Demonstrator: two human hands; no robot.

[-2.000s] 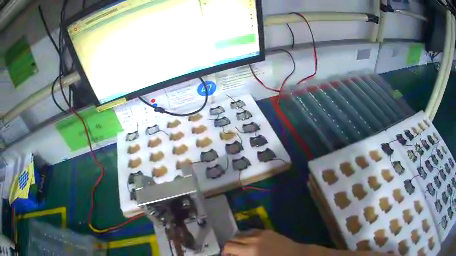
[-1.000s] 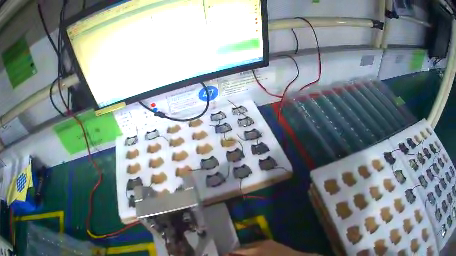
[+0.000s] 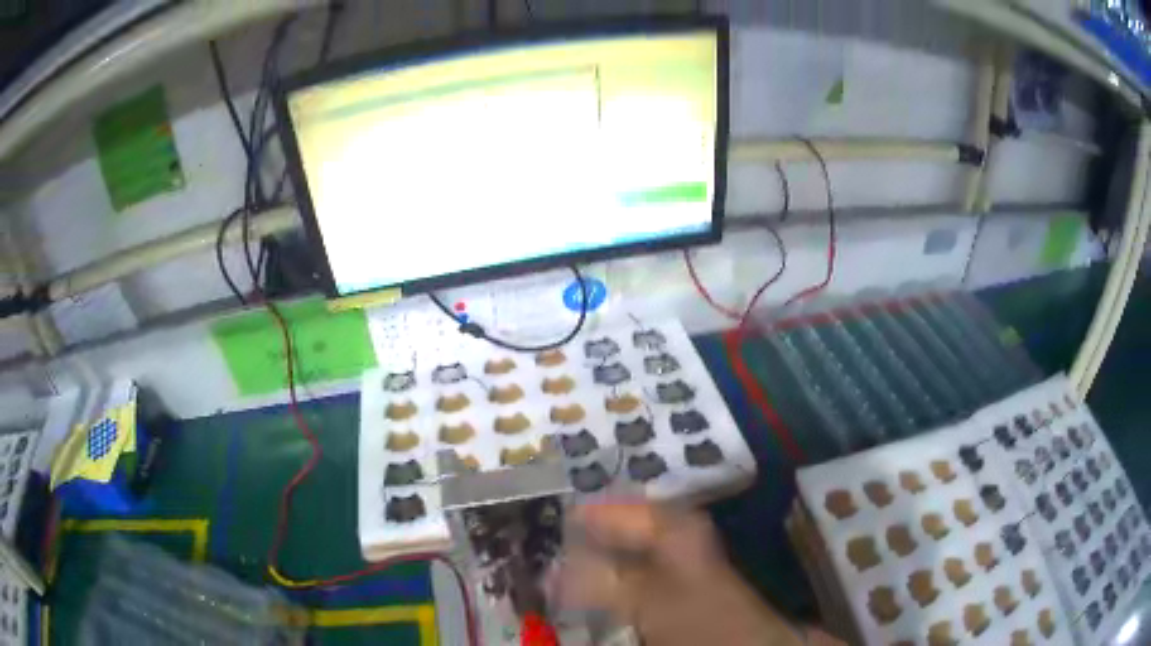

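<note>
The silver metal test fixture (image 3: 507,485) stands at the bottom centre, with part of a red clamp handle (image 3: 539,630) showing at the lower edge. My right hand (image 3: 663,568) is blurred at the fixture's right side; its fingers are bent and I cannot tell whether they hold anything. My left hand is not in view. Behind the fixture lies a white foam tray (image 3: 376,495) with rows of dark wired units and tan empty cutouts; the fixture hides part of its front.
Stacked white foam trays (image 3: 827,555) stand at right. Clear ridged trays (image 3: 871,366) lie at back right, another clear tray (image 3: 164,606) at lower left. A blue-and-yellow box (image 3: 95,461) is at left. Red leads (image 3: 293,473) cross the mat. A monitor (image 3: 505,164) stands behind.
The view has shifted, so the bench things sit lower and further right. My right hand has risen from the bottom edge to beside the fixture's upper part. The red handle now shows.
</note>
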